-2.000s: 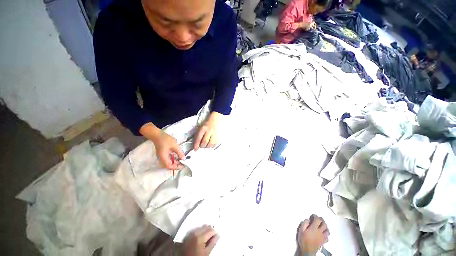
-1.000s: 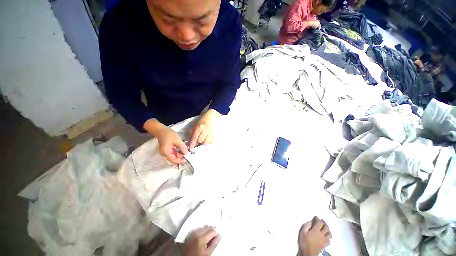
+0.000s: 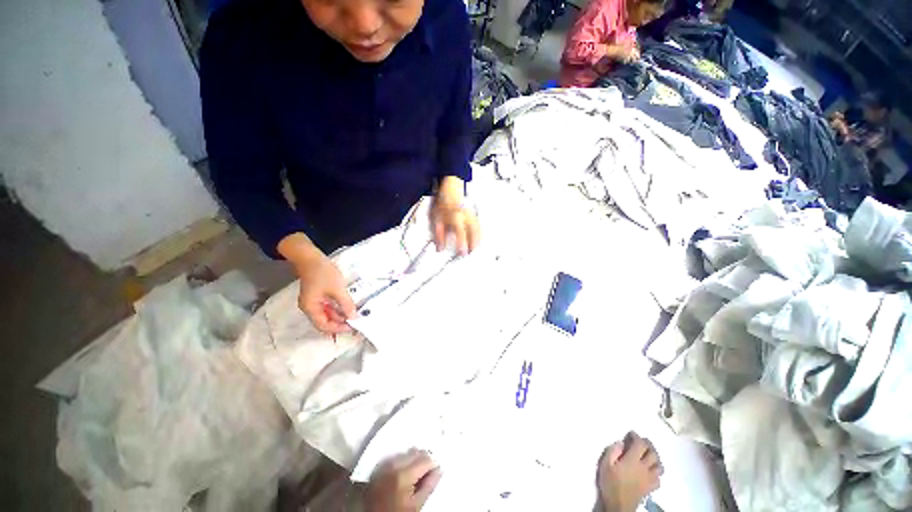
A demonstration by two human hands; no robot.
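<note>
A pale garment (image 3: pixel 300 350) lies over the table's near left side, partly washed out by glare. My left hand (image 3: pixel 403 481) rests at its near edge with the fingers curled; whether it grips cloth is not clear. My right hand (image 3: pixel 630 473) rests on the white table at the near edge, fingers curled, with a small dark item partly showing beside it. A co-worker in dark blue (image 3: pixel 350 130) stands across the table, one hand pinching the garment edge with a thin red item, the other hand flat on the cloth.
A smartphone (image 3: pixel 563 303) and a small slim dark-blue item (image 3: pixel 523 384) lie mid-table. A garment pile (image 3: pixel 790 350) is heaped at right, more pale cloth (image 3: pixel 610 150) behind. A whitish bundle (image 3: pixel 170 400) hangs low at left. A person in pink (image 3: pixel 592 42) is farther back.
The co-worker's two hands have moved apart; one slid right and back along the garment, the other moved slightly left. The co-worker's head shifted up in view. My hands have stayed nearly still.
</note>
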